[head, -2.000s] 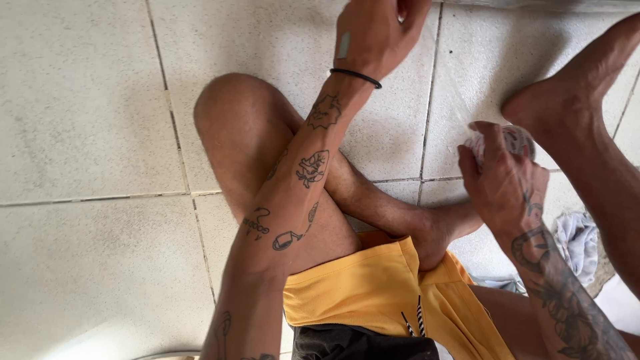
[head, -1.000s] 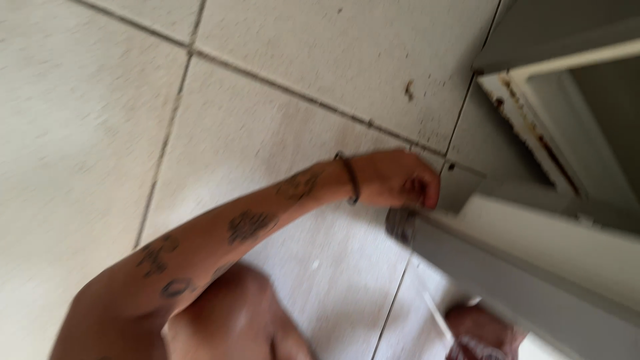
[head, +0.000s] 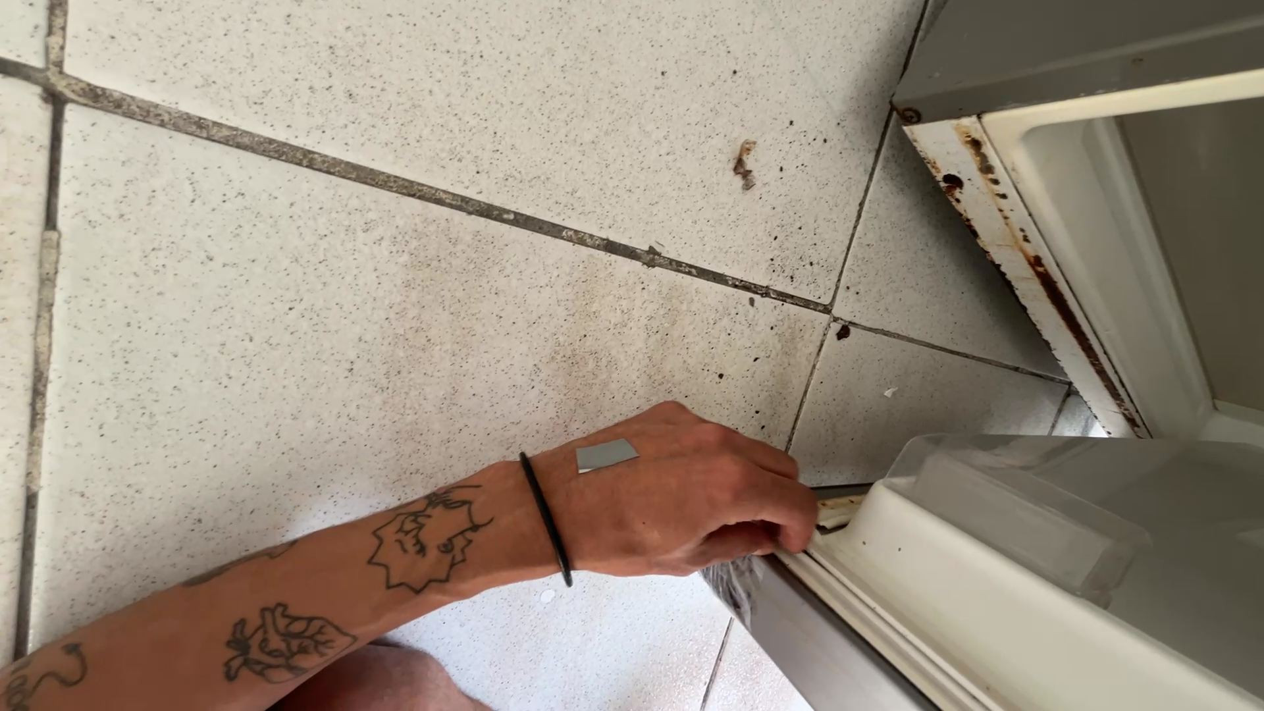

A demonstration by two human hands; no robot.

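My left hand (head: 706, 499), with a black band at the wrist and a small grey strip (head: 607, 455) stuck on its back, comes in from the lower left. Its curled fingers grip the corner of an open refrigerator door (head: 839, 637), at the edge beside the pale inner liner (head: 908, 553). The fingertips are partly hidden, so whether they pinch something small there cannot be told. Clear, wrinkled film (head: 733, 585) covers the door's outer corner just under the hand. My right hand is out of view.
The refrigerator's body (head: 1047, 59) stands at the upper right, its front edge (head: 1037, 267) rusted. A clear plastic door bin (head: 1027, 523) sits on the inner side of the door. Brown debris (head: 745, 165) lies on the speckled floor tiles; my knee (head: 385, 679) shows at the bottom.
The view has swung to the refrigerator, where my left hand has stayed at the door's corner since about a second ago. My right hand, seen two seconds ago, has left the view.
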